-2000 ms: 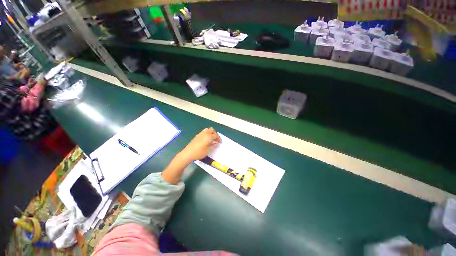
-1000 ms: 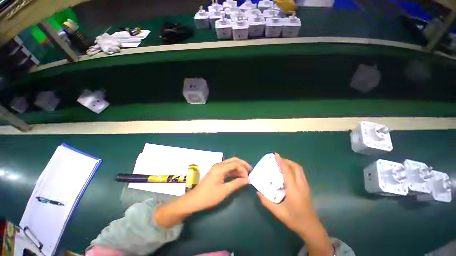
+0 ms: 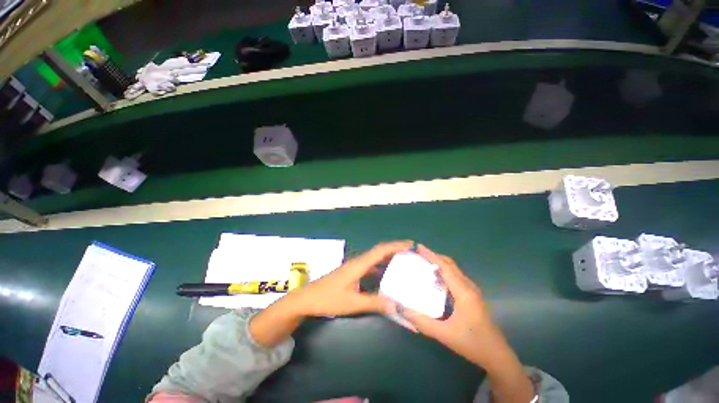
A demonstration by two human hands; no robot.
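A white plug adapter (image 3: 414,285) is held above the green bench in front of me. My left hand (image 3: 347,290) grips it from its left side, with fingers at its top and lower edge. My right hand (image 3: 465,315) grips it from the right, with fingers at its top and bottom. A plain white face of the adapter is turned up; its pins cannot be seen. A small hammer (image 3: 244,286) with black handle and yellow head lies on white paper (image 3: 272,250) left of my hands.
Set-aside adapters (image 3: 583,203) stand on the bench at right, pins mostly up. A clipboard (image 3: 91,291) with a pen (image 3: 81,332) lies at left. Beyond the cream edge strip (image 3: 347,197), single adapters (image 3: 275,146) sit spaced along the belt. An adapter batch (image 3: 388,33) stands at the back.
Since one second ago, both hands have closed around the adapter and it has been turned. Two seconds ago my left hand was by the paper. The view has swung right, then slightly tilted.
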